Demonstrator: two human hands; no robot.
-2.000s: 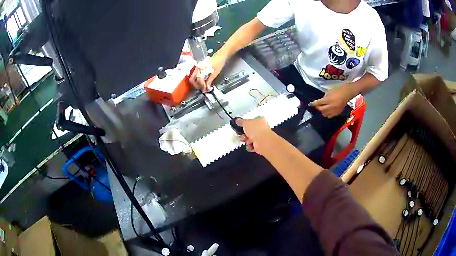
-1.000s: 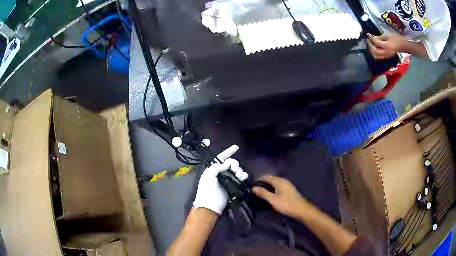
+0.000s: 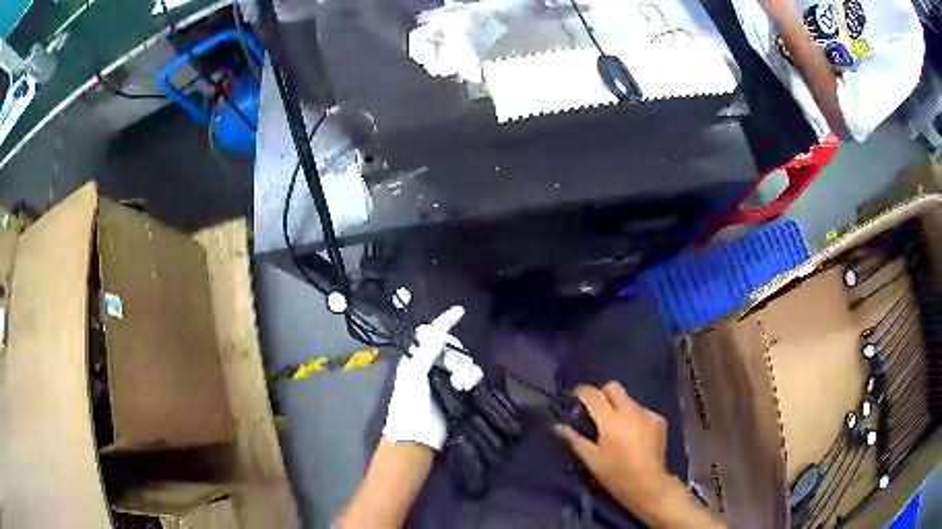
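My gloved left hand is closed around a bundle of tools over my lap. Their black grips point down toward me, and small white round heads show beyond the glove. My bare right hand is to the right, its fingers on the black grip of one tool whose thin shaft runs up-left toward the bundle. Most of that grip is hidden by my fingers. Another tool lies across the white toothed-edge sheet on the dark machine table.
An open carton at right holds more tools. A blue plastic crate stands between it and the table. Another open brown carton is at left. A person's arm and a red stool are at upper right. A crumpled white wipe lies beside the sheet.
My right hand has come back from the table to my lap, then moved slightly right and down with a tool. The co-worker's hand has moved up out of the picture.
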